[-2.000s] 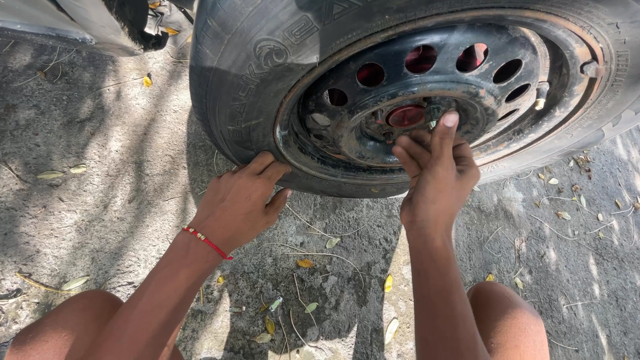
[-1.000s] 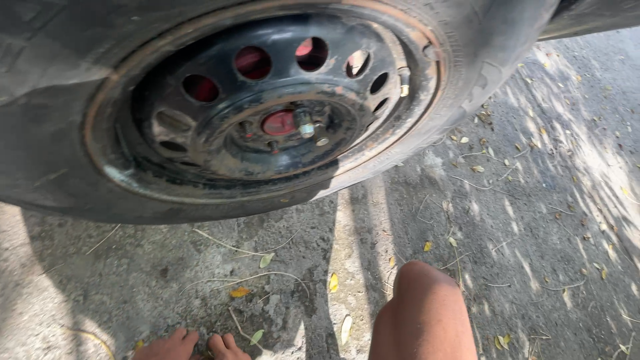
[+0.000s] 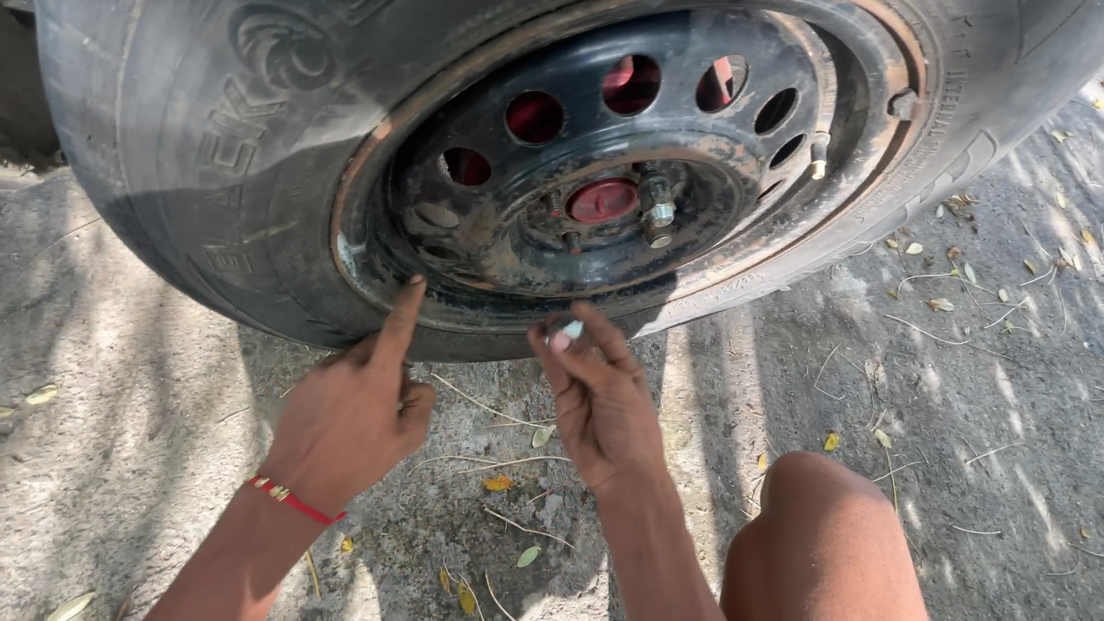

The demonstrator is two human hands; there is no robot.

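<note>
My right hand [image 3: 599, 401] holds a metal lug nut [image 3: 567, 333] between thumb and fingers, just below the rim. My left hand [image 3: 354, 405] is at the lower left of the tire [image 3: 216, 198], its index finger pointing up at the rim's lower edge; nothing shows in it. The black steel wheel [image 3: 509, 233] has rust along its rim and a red hub center [image 3: 604, 200]. Lug nuts [image 3: 659, 207] sit on studs right of the hub. Bare threaded studs [image 3: 572, 241] show on its left. A valve stem [image 3: 818, 157] stands at the rim's right side.
Rough concrete ground [image 3: 862, 371] with dry leaves and twigs lies below and around the tire. My bent knee [image 3: 819, 526] is at the lower right. A clip-on wheel weight [image 3: 903, 104] sits on the rim's upper right edge.
Both hands, out of view one second ago, are back in front of the wheel. The right hand, at the hub two seconds ago, is now below the rim with a lug nut. The view has shifted.
</note>
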